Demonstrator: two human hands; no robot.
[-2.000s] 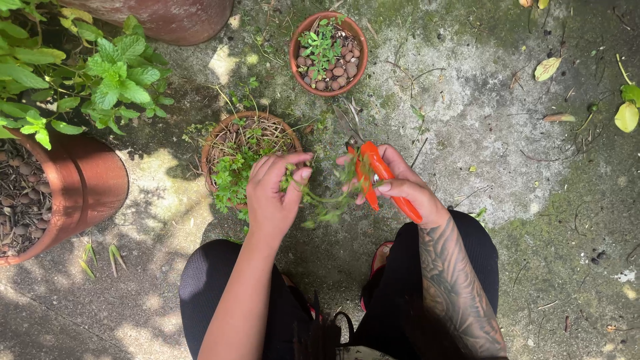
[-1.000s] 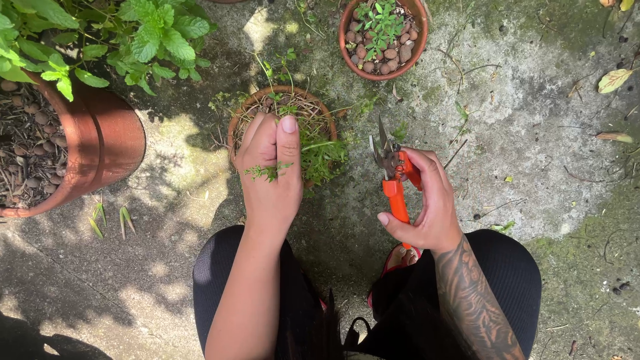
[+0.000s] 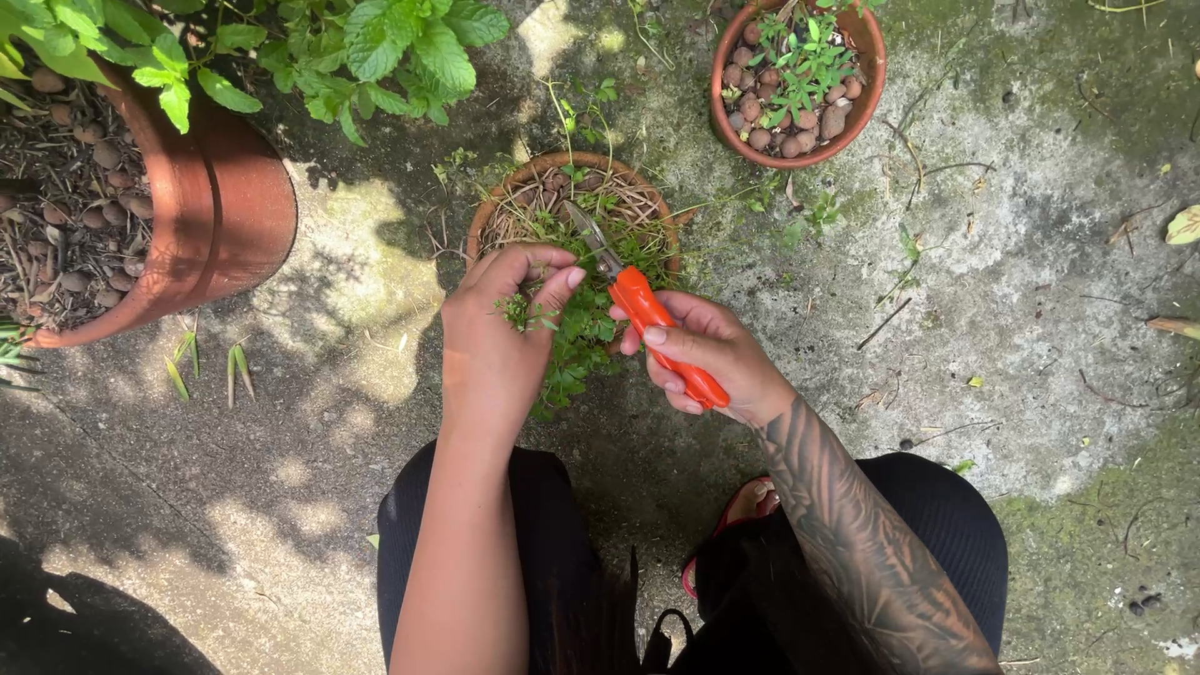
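Observation:
My left hand (image 3: 506, 328) pinches a thin green stem with small leaves between thumb and fingers, over the near left edge of a round terracotta pot (image 3: 480, 225). That pot holds a leafy herb plant (image 3: 586, 342) and dry straw-like stems. In my right hand (image 3: 717, 356) are pruning shears with orange handles (image 3: 666, 337). Their metal blades point up and left over the pot, close to my left fingertips, and look closed or nearly so. Whether a stem lies between the blades cannot be told.
A smaller terracotta pot (image 3: 877, 70) with clay pebbles and a seedling stands at upper right. A large terracotta pot (image 3: 234, 206) lies at left, below broad mint-like leaves (image 3: 412, 47). Twigs and cut leaves are scattered on the mossy concrete (image 3: 984, 309).
The shears have moved from the pot's right side to over it, beside my left hand, and their blades, spread apart one second ago, are now together or nearly so.

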